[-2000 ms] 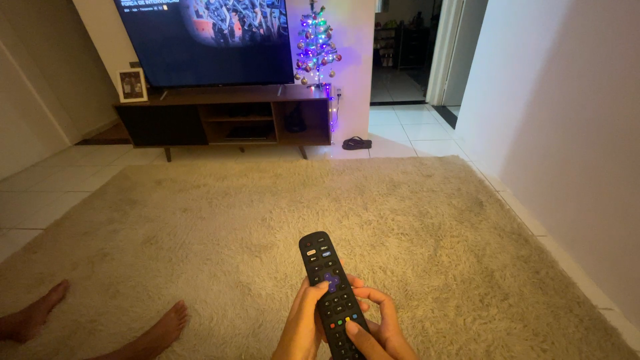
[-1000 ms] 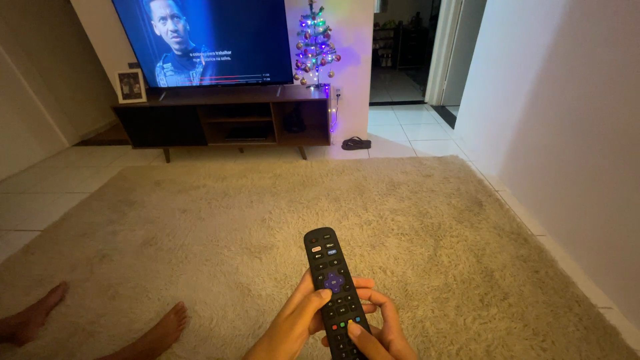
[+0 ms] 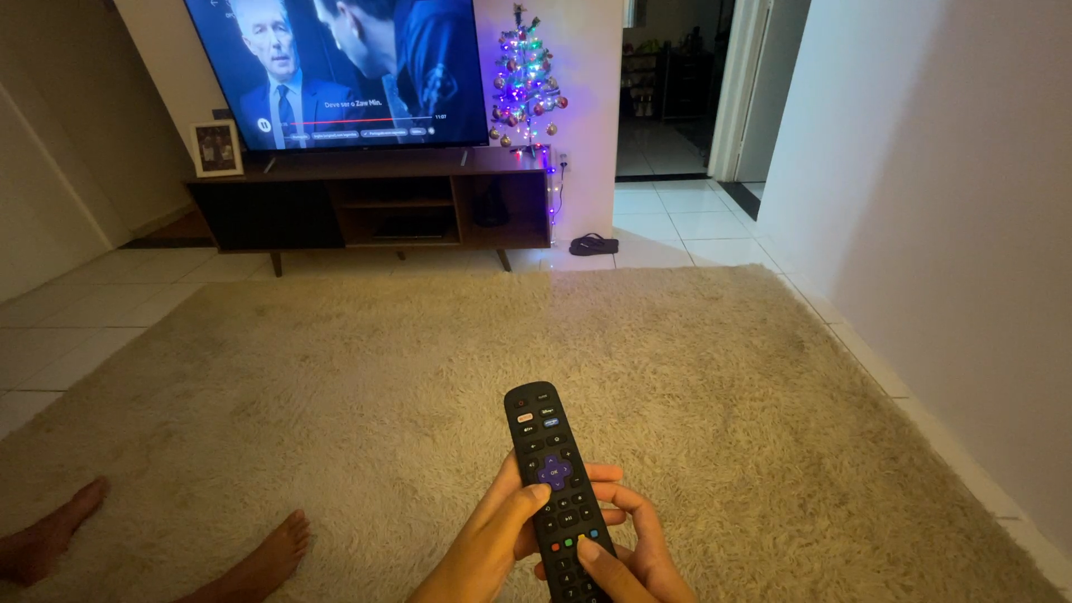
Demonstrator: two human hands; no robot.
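A black television remote control (image 3: 554, 472) with a purple direction pad is held upright in both hands at the lower middle of the head view. My left hand (image 3: 496, 528) grips its left side, the thumb resting at the lower left of the purple pad. Around the lower right side is my right hand (image 3: 630, 544), its thumb over the coloured buttons and its fingers behind the remote. Beyond, the television (image 3: 360, 75) is lit with a film scene, subtitles and a playback bar.
A wooden TV stand (image 3: 398, 188) carries a framed photo (image 3: 217, 149) and a small lit Christmas tree (image 3: 528, 84). Black flip-flops (image 3: 594, 244) lie beside it. A shaggy beige rug (image 3: 402, 377) covers the floor; a person's bare feet (image 3: 272, 553) rest on it at lower left.
The television picture has changed from a dark menu screen to one film scene, then to another with a playback bar. Both hands still hold the remote.
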